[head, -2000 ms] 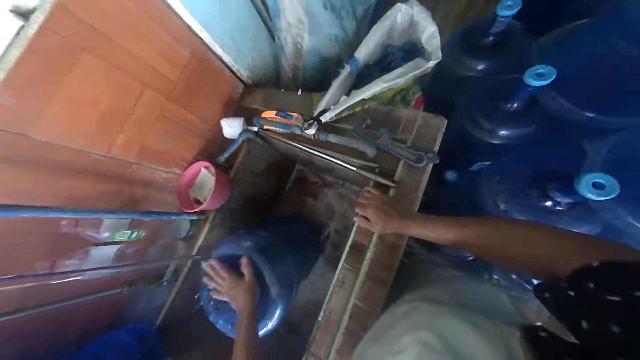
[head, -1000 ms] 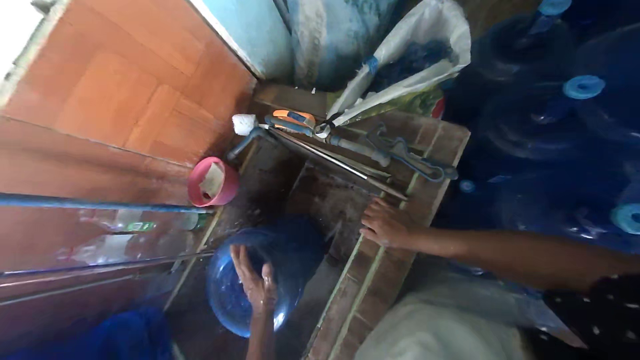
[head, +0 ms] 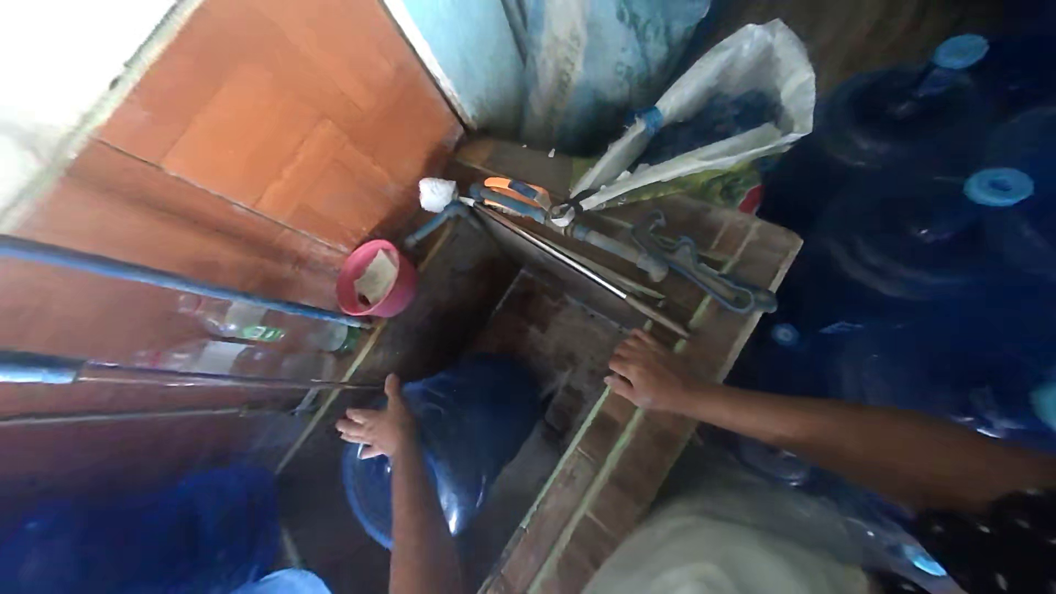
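Observation:
A blue plastic water jug (head: 470, 429) lies on its side in the tiled basin, its round base toward the lower left. Over the rim of that base is my left hand (head: 379, 421), thumb raised and fingers spread, gripping nothing; whether it touches the jug I cannot tell. My right hand (head: 648, 371) rests on the tiled ledge (head: 594, 487), fingers curled over its inner edge. Just beyond it ends a thin metal rod (head: 577, 268) lying along the basin's far edge. A white-headed brush (head: 437, 195) is at the rod's other end.
Several blue jugs (head: 891, 198) stand at right. On the far ledge are an orange-handled tool (head: 516, 191), a grey-blue hooked bracket (head: 709, 272) and a cut white sack (head: 784, 74). A pink bucket (head: 398, 285) sits by the orange wall. Blue-ended poles (head: 165, 276) cross at left.
My left hand has shifted from the middle of the jug's base to its upper rim, and its pose has turned. My right hand stays on the ledge.

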